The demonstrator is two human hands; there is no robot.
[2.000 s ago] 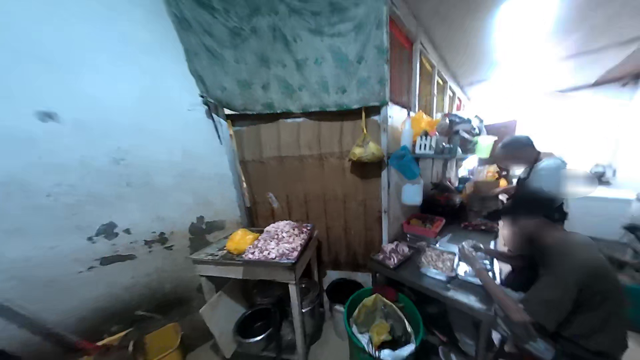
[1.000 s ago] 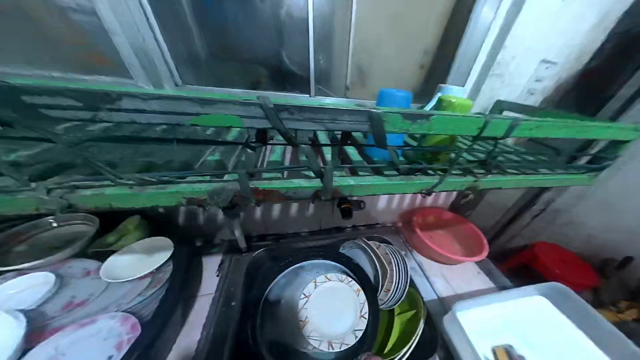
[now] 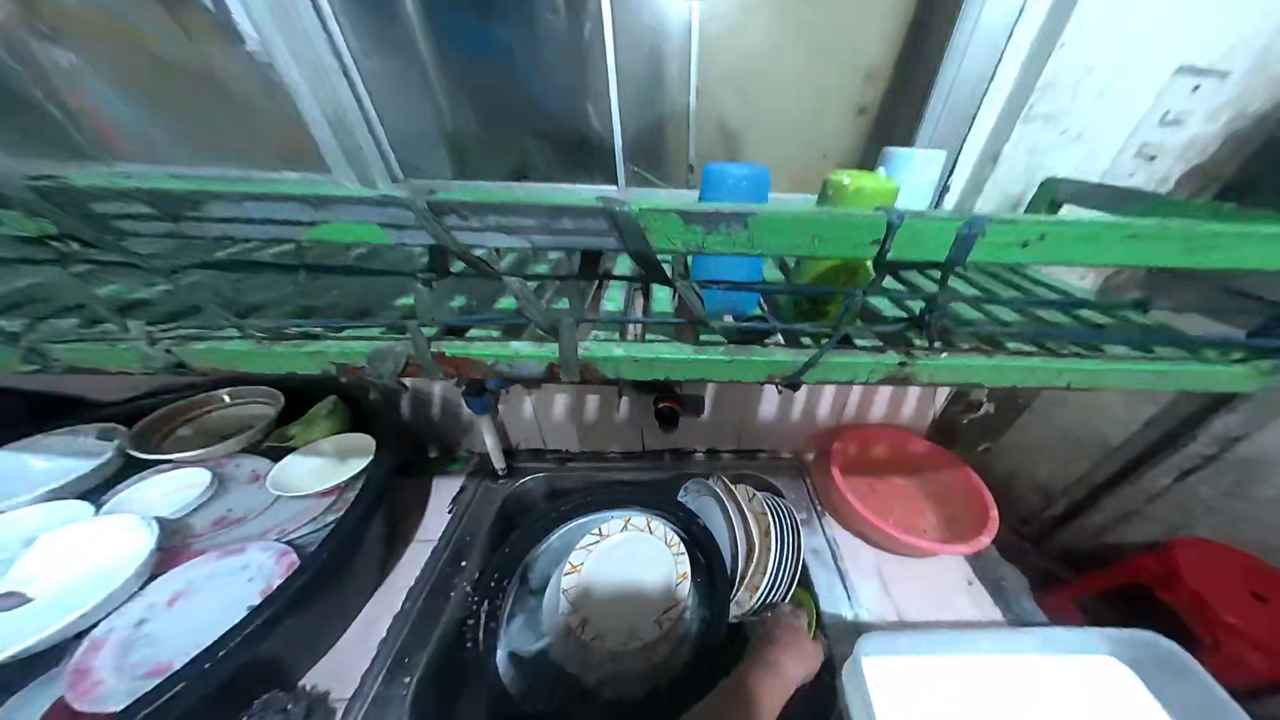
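My right hand [image 3: 778, 652] reaches into the sink [image 3: 490, 480] from the bottom edge, its fingers at the lower end of a row of plates [image 3: 765, 540] standing on edge. A piece of a green dish [image 3: 804, 606] shows beside the fingers. What the fingers grip is hidden. Left of the hand, a patterned white plate [image 3: 625, 580] lies in a round dark basin [image 3: 520, 535] inside the sink. My left hand is out of view.
A large black tub [image 3: 330, 610] with plates and bowls stands at left. A pink plastic basin [image 3: 910, 495] and a pale rectangular tub [image 3: 1000, 645] are at right. Above runs a green slatted rack [image 3: 600, 360] holding a blue cup [image 3: 733, 240]. A tap [image 3: 490, 430] is behind the sink.
The view has swung from a room with a meat table to the sink. My right hand has come into view at the standing plates; the green dish is now mostly hidden.
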